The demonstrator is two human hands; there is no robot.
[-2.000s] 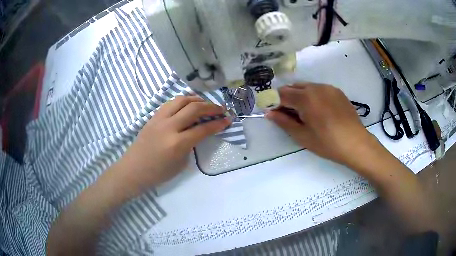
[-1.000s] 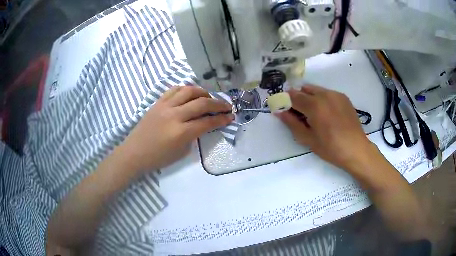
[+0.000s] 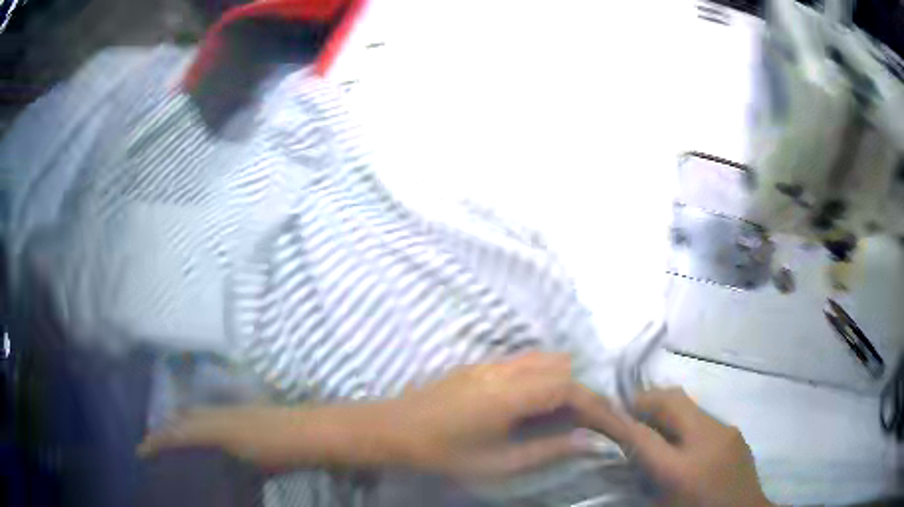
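The view is blurred. The striped fabric (image 3: 396, 287) spreads over the left of the table and hangs towards the front edge. My left hand (image 3: 496, 411) lies over its near part, fingers bent round the cloth. My right hand (image 3: 694, 446) is beside it at the table's front, fingers closed at the fabric's edge. A bunched fold of cloth stands up between the hands. Fingertips are partly hidden, and no tool can be made out in either hand.
The sewing machine head (image 3: 828, 149) is at the upper right, with the needle plate (image 3: 734, 253) beside it. Black thread snips (image 3: 854, 337) lie on the machine bed. A dark scissor handle (image 3: 894, 396) is cut off at the right edge. A red-edged bin (image 3: 278, 20) is at upper left.
The view has swung left, so the machine now shows at the right. Both hands have left the needle area and come together on the striped fabric. The thin silver tool no longer shows.
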